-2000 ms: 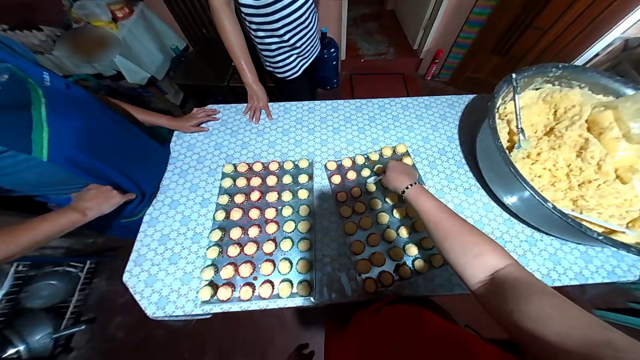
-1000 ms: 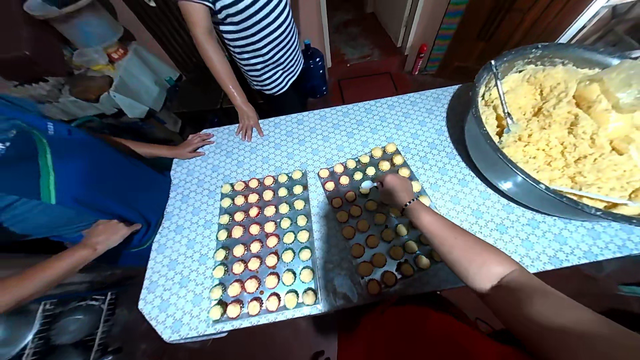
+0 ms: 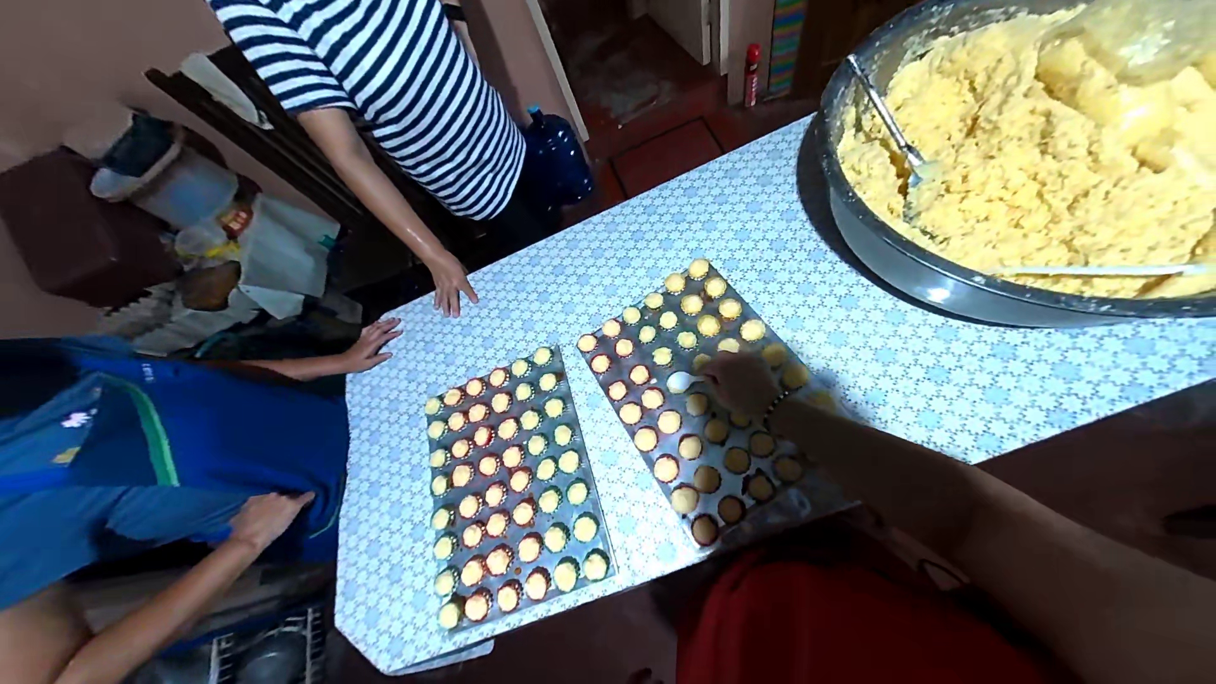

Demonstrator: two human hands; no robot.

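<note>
My right hand [image 3: 746, 385], with a beaded bracelet at the wrist, holds a white spoon [image 3: 680, 382] over the middle of the right metal tray [image 3: 617, 366]. Rows of small paper cups filled with yellow dough fill that tray, several of them in my arm's shadow. The left metal tray [image 3: 594, 494] lies beside it, with similar filled cups in rows. At the upper right stands a large metal basin [image 3: 883, 256] full of yellow dough [image 3: 1035, 161], with a metal utensil [image 3: 888, 114] stuck in it. My left hand is not in view.
A patterned cloth [image 3: 627, 237] covers the table. One person's hand [image 3: 450, 280] rests at its far edge; another person in blue has a hand [image 3: 370, 346] at the left edge. A blue water jug [image 3: 559, 157] stands behind the table, and a red can [image 3: 752, 76] farther back.
The view has turned and moved nearer. My right hand stays over the right tray with the spoon. The two other people keep their hands at the table's edge.
</note>
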